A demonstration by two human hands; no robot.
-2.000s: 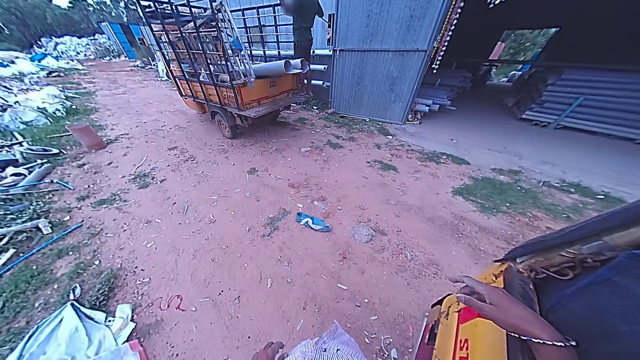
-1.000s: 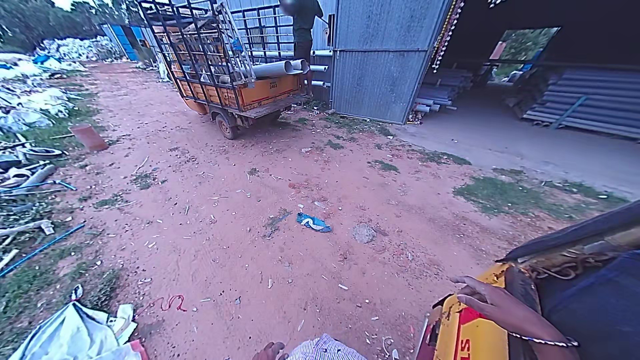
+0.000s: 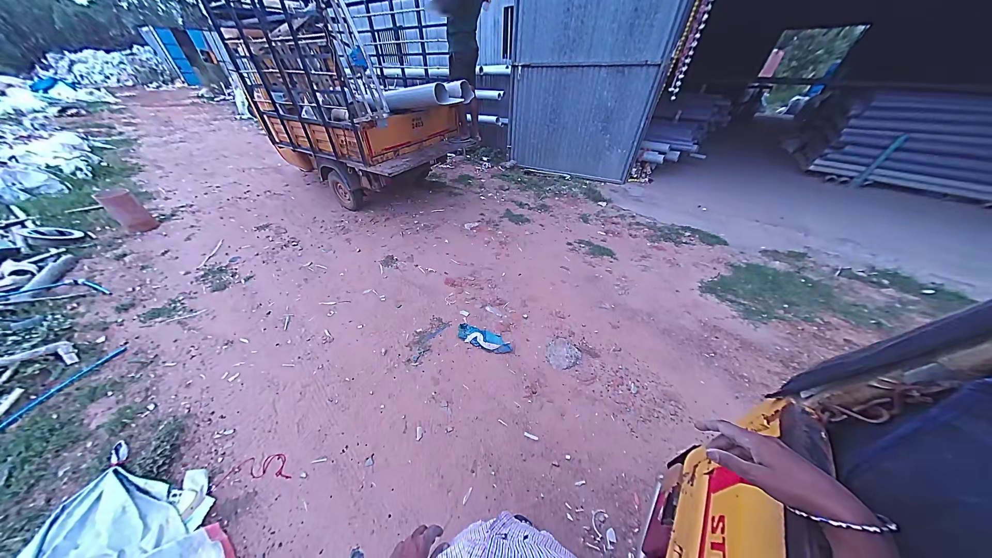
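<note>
My right hand [image 3: 748, 457], with a beaded bracelet at the wrist, rests on the yellow metal body panel [image 3: 728, 504] of a vehicle at the lower right. Its fingers are slightly spread and grip nothing. Only part of my left hand [image 3: 418, 542] shows at the bottom edge, beside my striped shirt [image 3: 504, 539]; whether it holds anything is not visible. A crumpled blue and white wrapper [image 3: 485, 339] lies on the red dirt ahead, with a grey patch [image 3: 563, 354] to its right.
A yellow three-wheeled cargo vehicle [image 3: 411, 136] carries large pipes [image 3: 415, 97]; a person [image 3: 463, 46] stands by it. Behind is a corrugated metal door [image 3: 593, 93]. Stacked pipes [image 3: 914, 147] lie inside the shed. Scrap, a blue rod [image 3: 62, 387] and a white sack [image 3: 116, 515] lie left.
</note>
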